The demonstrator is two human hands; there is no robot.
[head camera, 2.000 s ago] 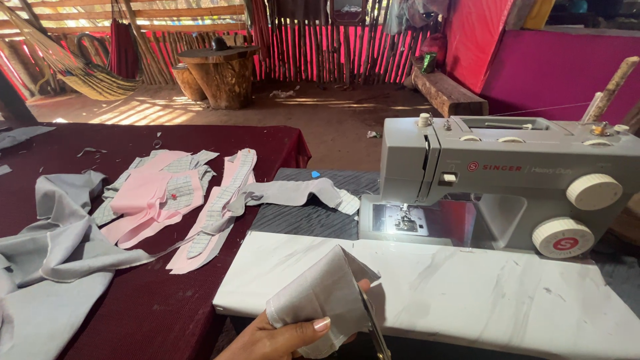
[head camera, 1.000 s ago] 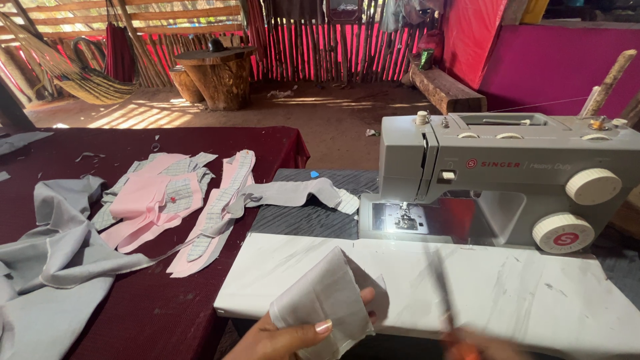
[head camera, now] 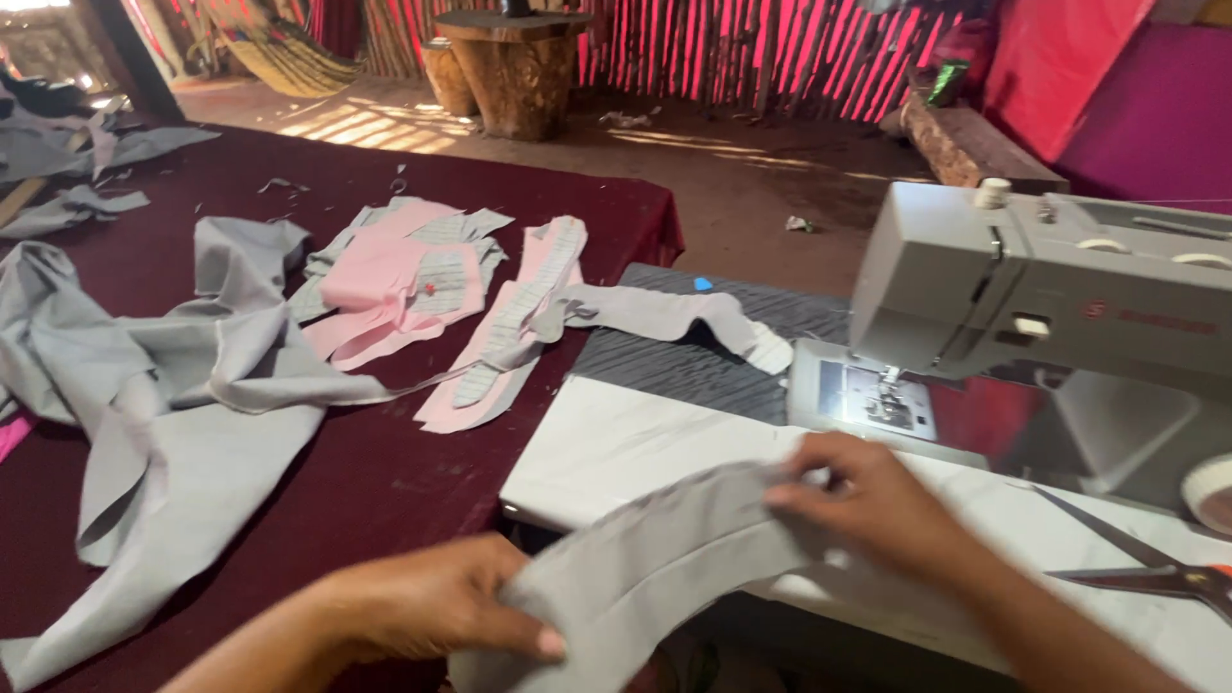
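A curved grey fabric band (head camera: 664,549) is stretched between my hands over the near edge of the marble-patterned tabletop. My left hand (head camera: 452,602) grips its left end, and my right hand (head camera: 857,500) pinches the other end between thumb and fingers. Just beyond my right hand stands a grey Singer sewing machine (head camera: 1088,289), its lamp lit over the needle plate. Open scissors (head camera: 1155,575) with orange on the handle lie on the tabletop right of my right hand. Another grey fabric strip (head camera: 664,313) runs from the cloth-covered table toward the machine.
The dark red tablecloth (head camera: 404,481) on the left bears grey fabric (head camera: 173,414), pink and striped pieces (head camera: 385,279), and a long pink and striped piece (head camera: 510,337). A small blue object (head camera: 703,284) lies behind the strip. Behind are a log table (head camera: 515,77) and a wooden bench (head camera: 982,144).
The scissors, in my right hand earlier, now lie on the tabletop. My right hand has taken hold of the grey band, which is spread out instead of bunched. The view has swung left.
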